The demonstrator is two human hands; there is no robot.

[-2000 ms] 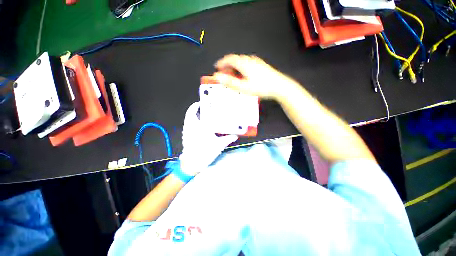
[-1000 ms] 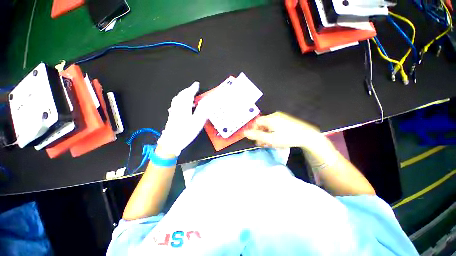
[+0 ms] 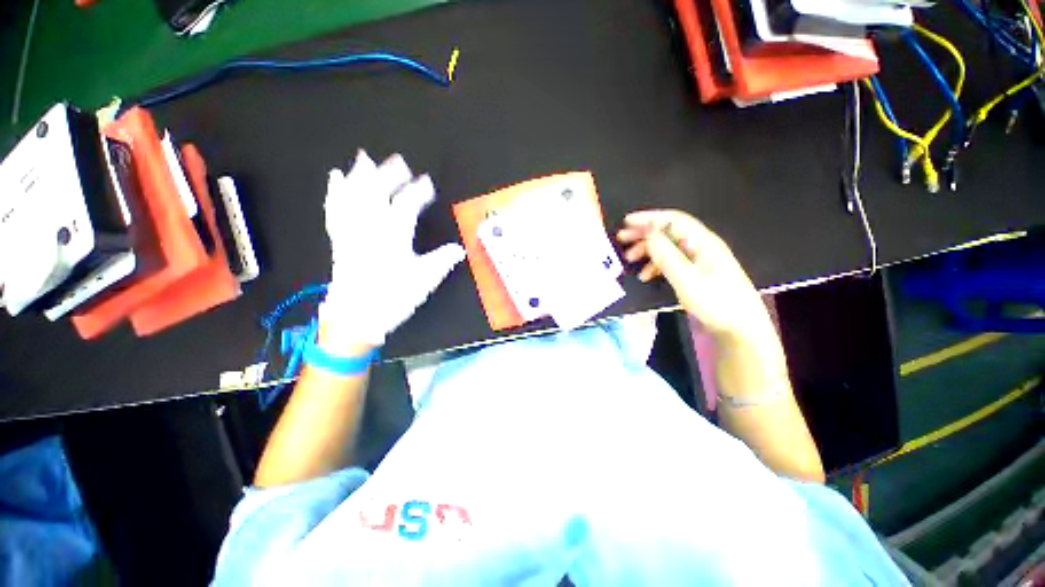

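Note:
A flat white device unit (image 3: pixel 550 252) with dark round feet lies underside up on an orange-red foam pad (image 3: pixel 484 266) near the bench's front edge. A loose white label or backing paper (image 3: pixel 589 300) sticks out past the unit's near right corner. My left hand (image 3: pixel 376 247), in a white glove with a blue wrist strap, is open to the left of the pad, fingers spread, touching neither pad nor unit. My bare right hand (image 3: pixel 693 266) is just right of the unit, apart from it, fingers bent; I see nothing in it.
A leaning stack of units and orange pads (image 3: pixel 172 258) is at the left, another stack (image 3: pixel 802 71) at the back right. Blue and yellow cables (image 3: pixel 930 143) and a thin white cable (image 3: pixel 862 195) lie at the right. A blue cable (image 3: pixel 332 60) crosses the back left.
The unit and pad have turned, so the paper now points towards me instead of away. Both hands have let go and moved apart, the left outward with fingers spread.

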